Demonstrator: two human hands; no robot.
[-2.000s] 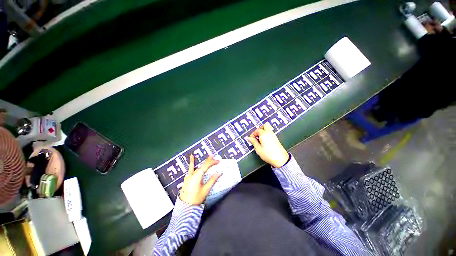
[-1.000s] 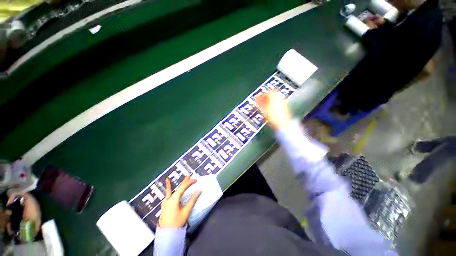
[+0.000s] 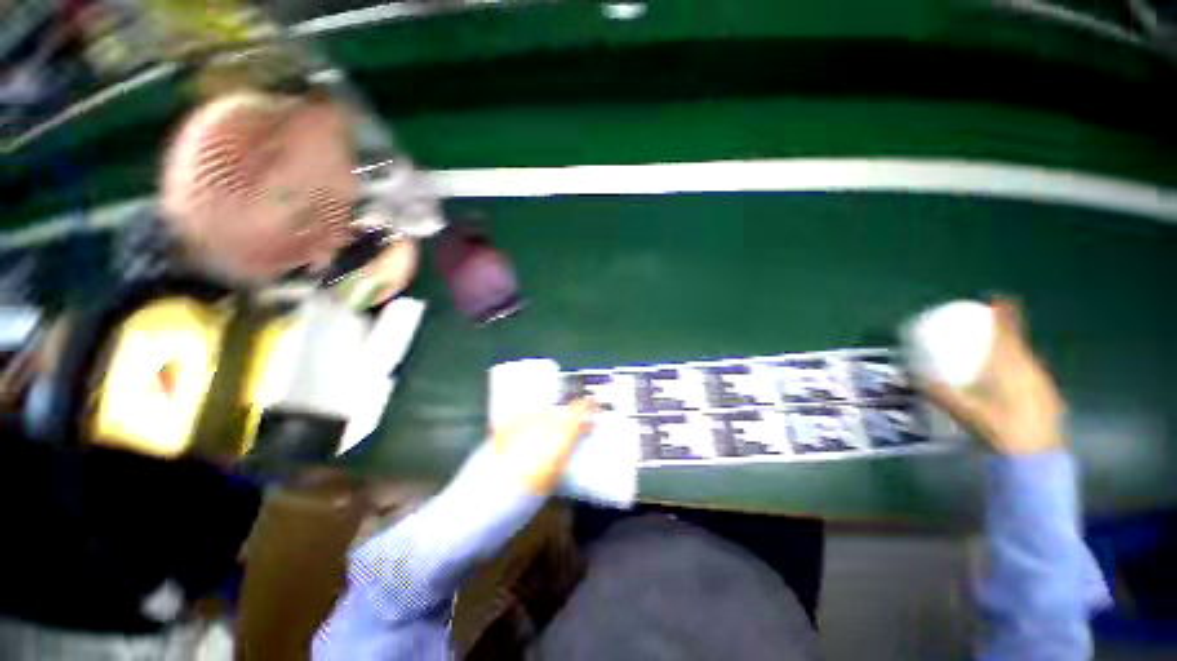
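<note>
The label strip (image 3: 749, 408) lies flat on the green bench, with two rows of dark squares with white marks. My right hand (image 3: 1013, 394) is around the white rolled strip end (image 3: 953, 344) at the strip's right end. My left hand (image 3: 549, 439) is at the strip's left end, by the white left rolled end (image 3: 524, 380). The pale sticker sheet (image 3: 603, 467) hangs at its fingers over the strip's near edge. The view is blurred, so the left fingertips' exact hold is unclear.
A smartphone (image 3: 478, 274) lies left of the strip. Farther left are a pink round fan (image 3: 262, 185), a gold box (image 3: 160, 375) and a white carton (image 3: 323, 355). A brown cardboard box (image 3: 303, 549) is below the bench. A dark-clothed arm (image 3: 116, 529) is at the lower left.
The view has swung left. My right hand has moved from above the strip's squares to the right rolled end and taken hold of it. My left hand is now at the left rolled end.
</note>
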